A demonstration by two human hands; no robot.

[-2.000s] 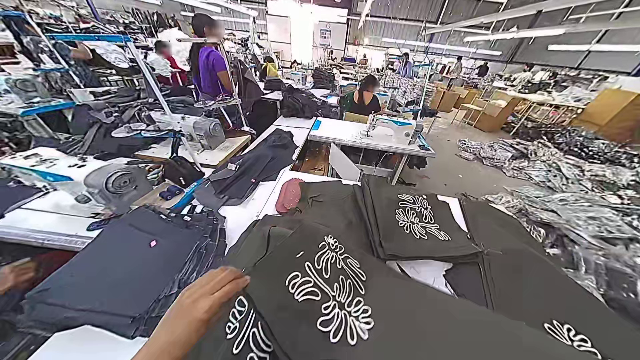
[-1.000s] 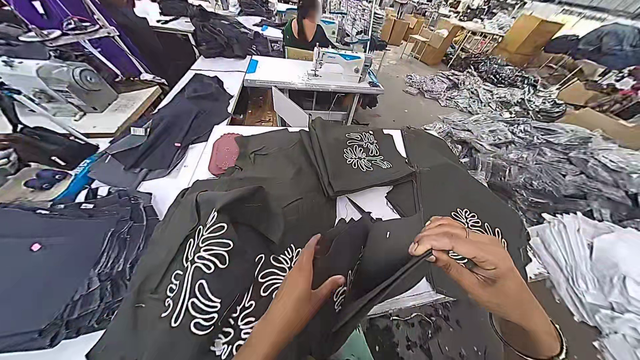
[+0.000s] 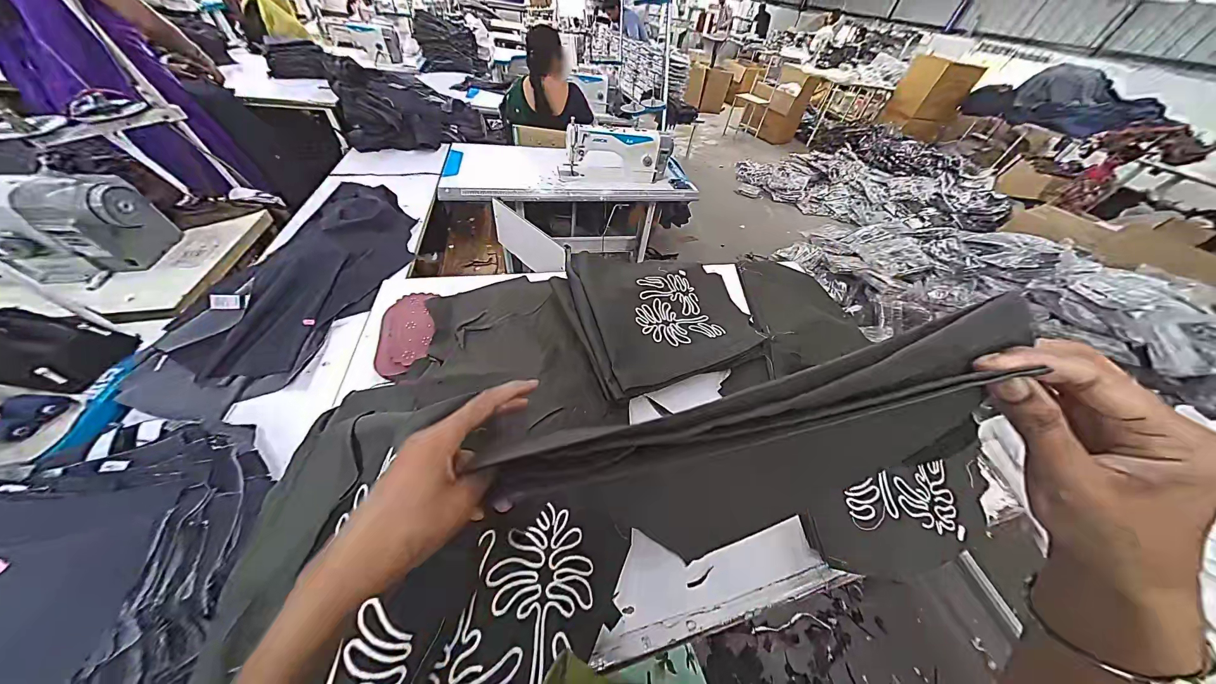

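Note:
A dark olive cloth piece (image 3: 760, 418) is stretched in folds between my two hands over the table. My right hand (image 3: 1102, 456) pinches its right end between thumb and fingers. My left hand (image 3: 446, 465) is at the other end, fingers pointing right, with the cloth against the palm side. Beneath lie dark panels with white corded leaf patterns (image 3: 541, 570). Just behind the held cloth sits a folded dark stack (image 3: 665, 323) with a similar white pattern. A dusty-pink scalloped piece (image 3: 407, 334) lies at the left of the olive cloths.
Dark navy garments are piled at the left (image 3: 123, 551). A sewing machine (image 3: 617, 152) stands on a white table ahead, with a seated person (image 3: 546, 90) behind it. Another machine (image 3: 85, 223) is at far left. Bundles in clear plastic (image 3: 874, 190) cover the floor at right.
The cloth, lower and hanging between my hands a second ago, is now raised and drawn out lengthwise. My hands are farther apart. Two seconds ago only my left hand was plainly on the panels.

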